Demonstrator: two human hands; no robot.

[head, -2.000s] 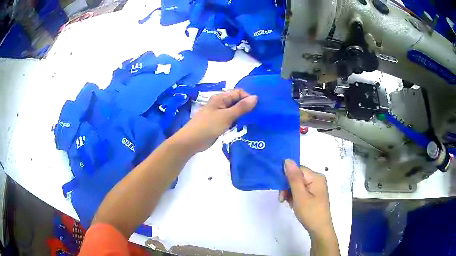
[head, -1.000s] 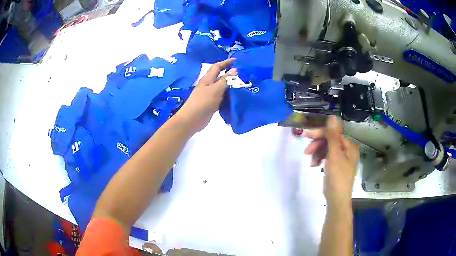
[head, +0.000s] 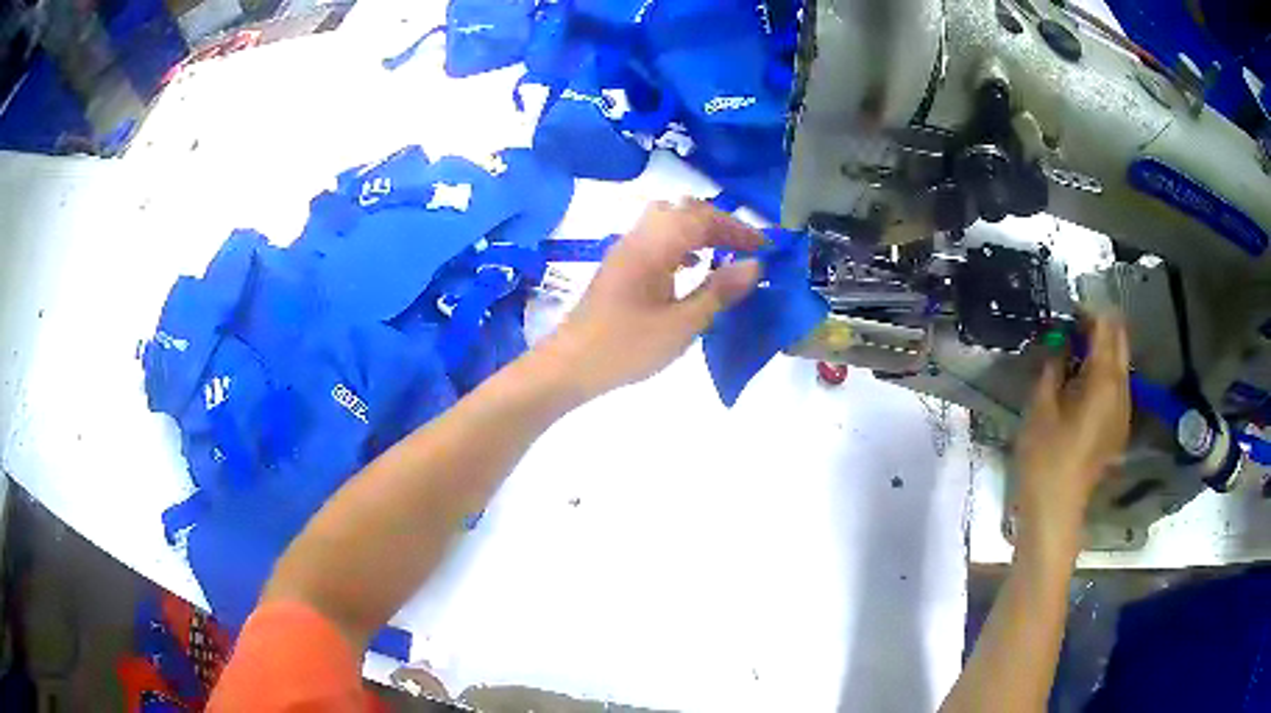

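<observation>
A blue pouch piece (head: 757, 327) hangs at the needle area of the sewing machine (head: 892, 272), its lower corner pointing down over the white table. My left hand (head: 666, 286) pinches the piece near its top edge, just left of the presser foot. My right hand (head: 1084, 404) is off the piece, at the machine's right part beside the blue strip and green spot; its fingertips are partly blurred, and whether it grips anything there is unclear.
A heap of blue pieces with white print (head: 349, 320) lies on the left of the white table (head: 669, 557). More blue pieces (head: 718, 84) lie at the back, against the machine head. A small red thing (head: 832, 372) sits below the machine arm.
The piece has gone from lying spread between both hands to hanging folded at the needle. My right hand has let go of it and moved right along the machine. My left hand stays on it.
</observation>
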